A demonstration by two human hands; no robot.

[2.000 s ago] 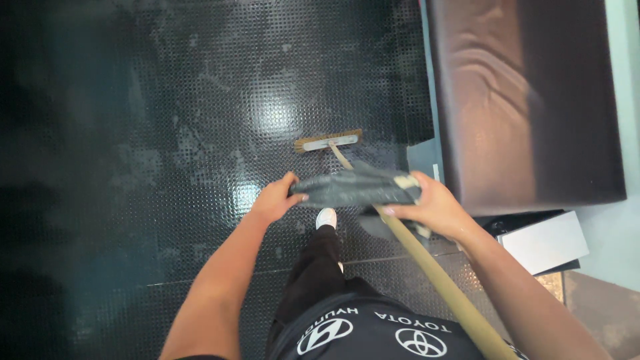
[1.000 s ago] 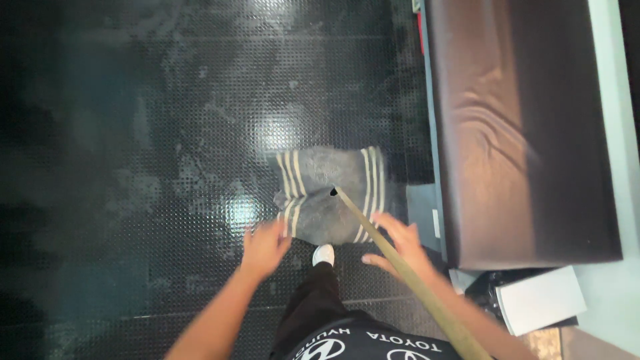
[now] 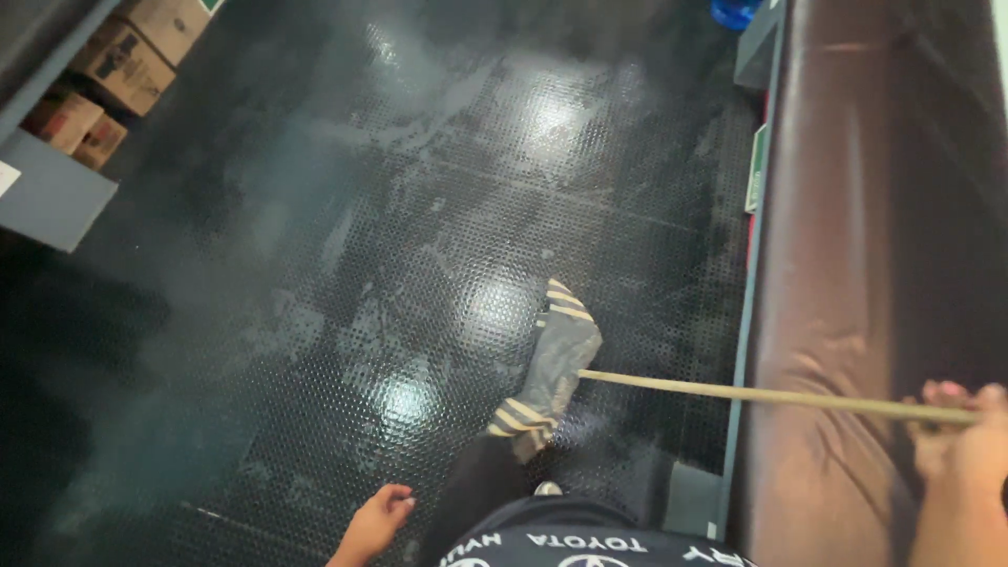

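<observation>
My right hand (image 3: 953, 429), at the right edge, is closed around the upper end of a long wooden pole (image 3: 748, 394). The pole slants down to a grey floor cloth (image 3: 555, 370) with cream stripes at both ends, draped over the pole's far end near my feet. Whatever head lies under the cloth is hidden. My left hand (image 3: 379, 516) hangs low at the bottom, left of my dark trouser leg, with its fingers curled loosely and holding nothing.
Textured black flooring (image 3: 315, 276) with wet-looking shine spreads ahead. A brown padded bench (image 3: 835, 236) runs along the right. Cardboard boxes (image 3: 130, 67) sit on the left beside a grey panel (image 3: 59, 189). A blue container (image 3: 734, 12) stands at the top right.
Two seconds ago both hands held the bundled cloth above a broom-like head; one second ago it lay spread around the pole. Now my right hand grips the pole, swung to the right.
</observation>
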